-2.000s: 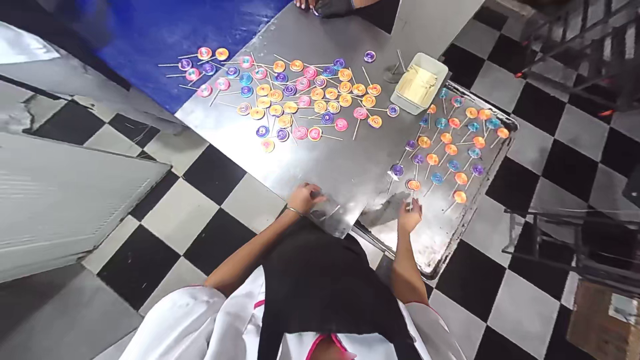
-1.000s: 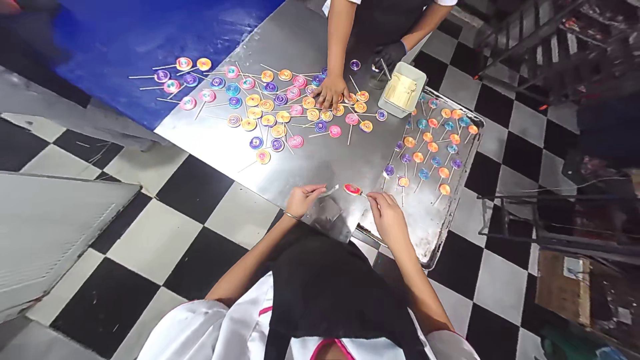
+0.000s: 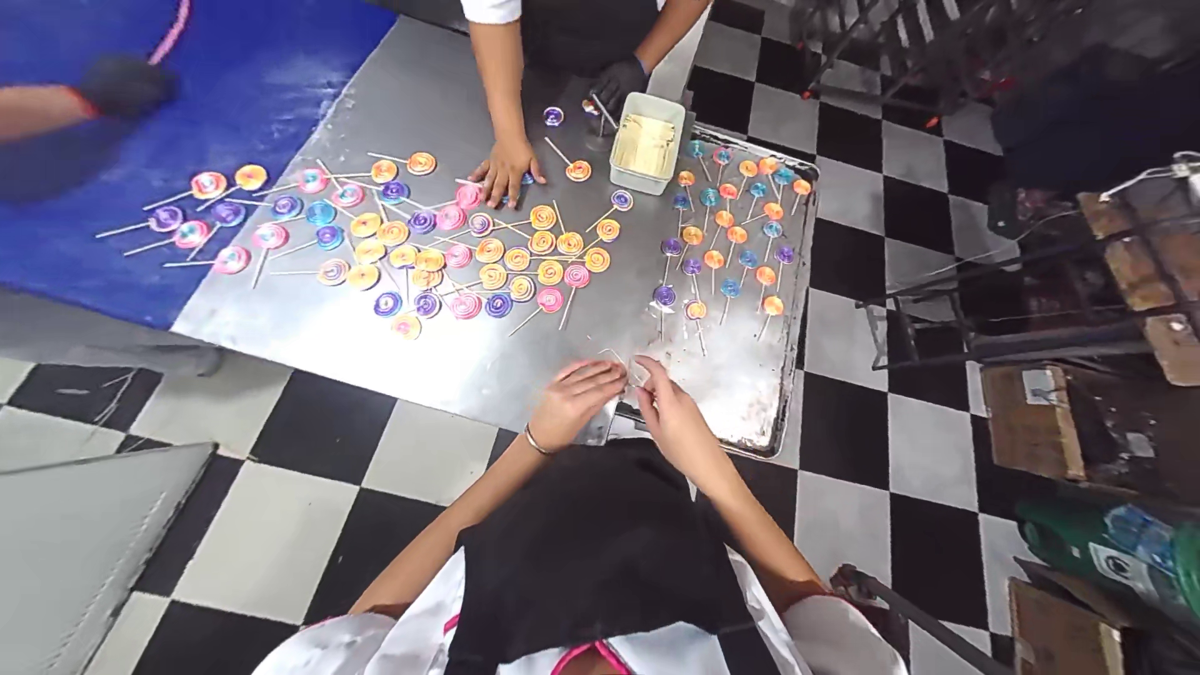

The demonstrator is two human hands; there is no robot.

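Note:
My left hand [image 3: 579,403], with a thin bracelet at the wrist, is at the near edge of the steel table [image 3: 272,328], its fingers curled together. My right hand [image 3: 664,403] faces it, thumb and fingers bent, by the near left corner of the metal tray [image 3: 722,384]. A thin, clear film-like piece [image 3: 614,356] shows between the fingertips; which hand grips it is unclear. My fingers hide whatever else is there. Swirled lollipops [image 3: 492,277] on white sticks lie loosely across the table. More lollipops [image 3: 724,218] lie in rough rows on the tray.
A co-worker's bare hand [image 3: 511,173] rests among the lollipops; their black-gloved hand [image 3: 619,82] is beside a pale plastic tub [image 3: 648,141] of sticks or strips. Another person's gloved hand [image 3: 127,86] is over the blue surface [image 3: 253,103]. A dark metal rack [image 3: 1022,328] stands right.
My hands have come closer together. The red lollipop seen between them one second ago no longer shows. Another person's gloved hand has appeared at the upper left.

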